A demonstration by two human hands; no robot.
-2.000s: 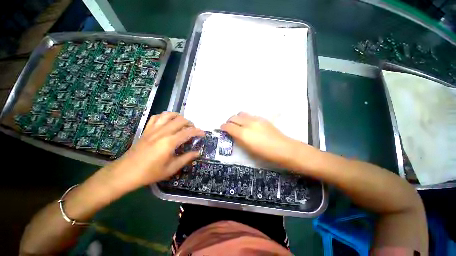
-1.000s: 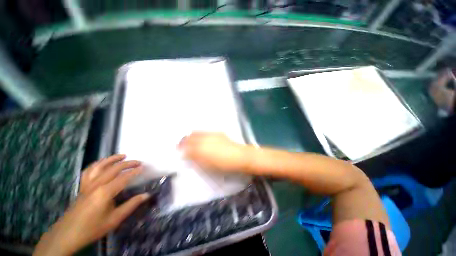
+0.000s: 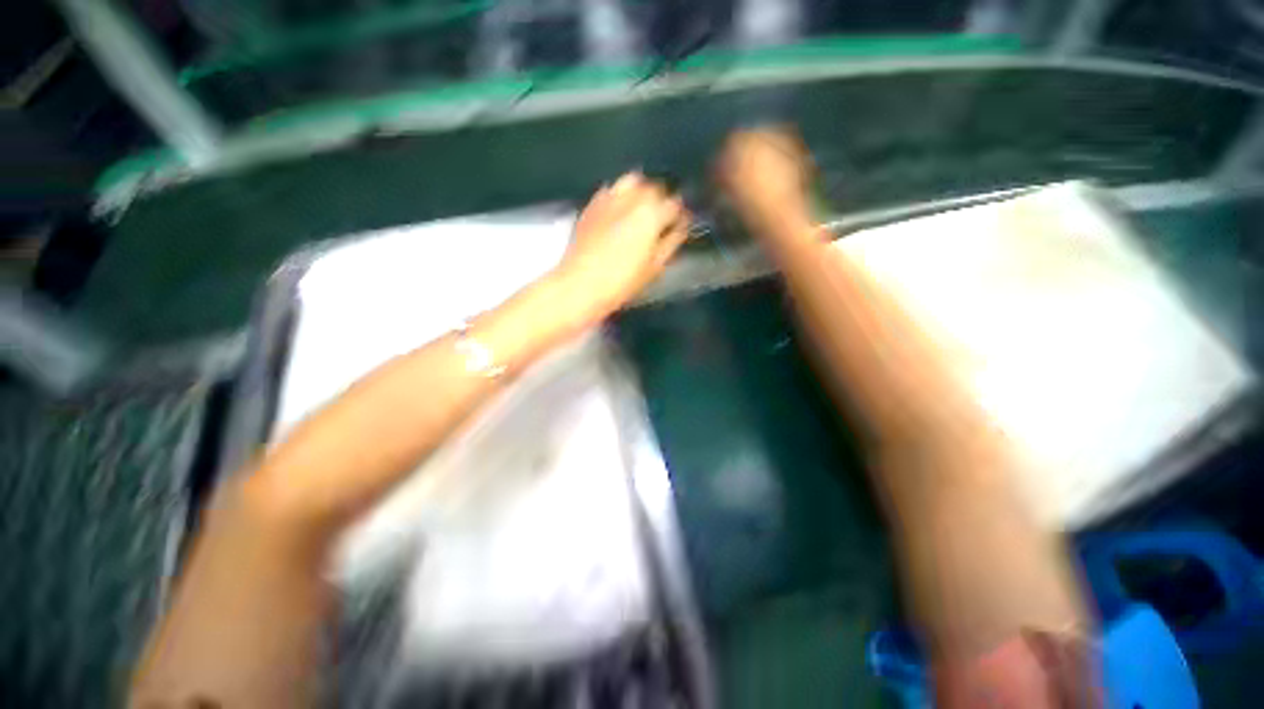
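Note:
My left hand [image 3: 631, 238] is stretched over the near edge of the dark green conveyor belt [image 3: 485, 180], fingers curled; something small and dark shows at its fingertips, too blurred to name. My right hand [image 3: 767, 173] is over the belt to its right, blurred, and I cannot tell if it holds anything. The middle metal tray [image 3: 654, 478] lies below my left arm. A white liner sheet [image 3: 541, 533] covers most of it, and dark circuit boards [image 3: 381, 609] show blurred at its near end.
The left tray's green circuit boards [image 3: 90, 478] are blurred at the left. An off-white sheet [image 3: 1054, 333] lies in the right tray. A blue stool [image 3: 1151, 651] stands at the lower right. A pale rail [image 3: 707, 270] edges the conveyor.
Both hands have moved from the middle tray forward to the conveyor; my right hand also went right. The view has shifted, and the dark boards are now mostly out of the picture's lower edge.

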